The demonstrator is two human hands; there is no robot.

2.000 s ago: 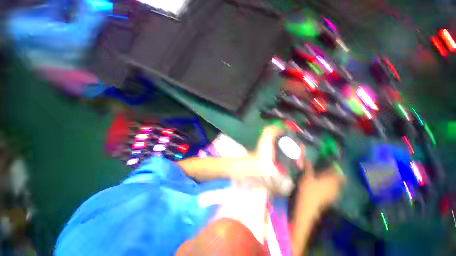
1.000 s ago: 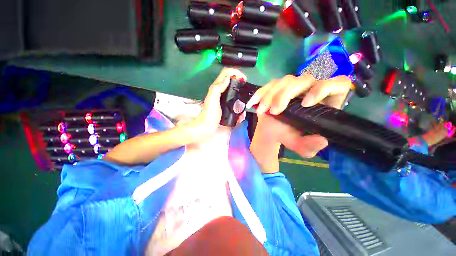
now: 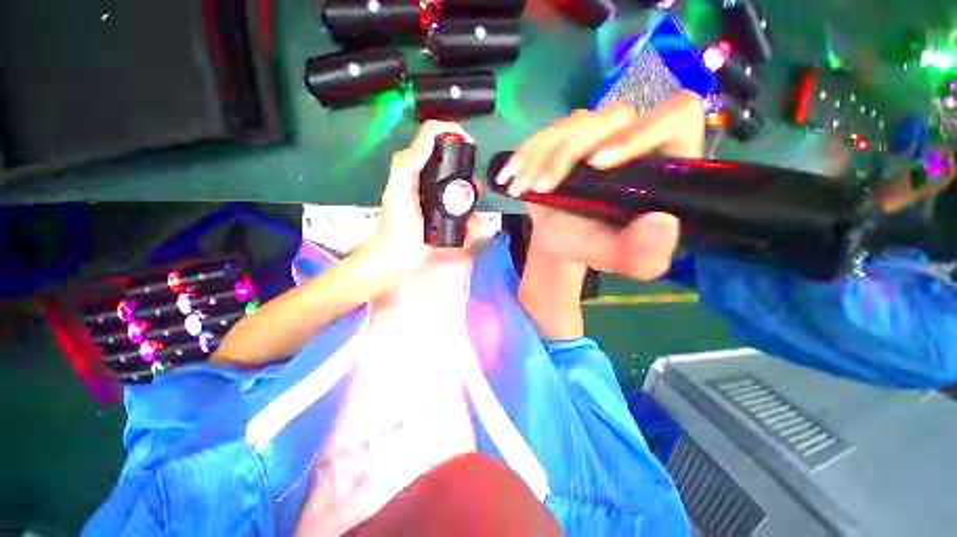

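My left hand (image 3: 407, 205) is closed around a short black light unit (image 3: 450, 199), held upright in the picture at the bench's near edge. A round white disc (image 3: 458, 196) shows on its side. My right hand (image 3: 609, 199) grips a long black electric screwdriver (image 3: 724, 199), lying nearly level, its front end just right of the unit with a small gap. Whether a bit or a screw is at its front cannot be told. My right fingertips lie along its front end.
Several black light units (image 3: 453, 92) lie at the back of the green bench. A blue screw bin (image 3: 656, 65) stands beyond my right hand. A black tray (image 3: 115, 84) is at left, a filled tray (image 3: 168, 315) below it. A grey vented case (image 3: 777, 420) and another person's blue sleeve (image 3: 829, 320) are at right.
The screwdriver's front end has drawn away from the light unit and the tool lies more level. The unit's white disc now faces the camera more fully. The view has shifted slightly.
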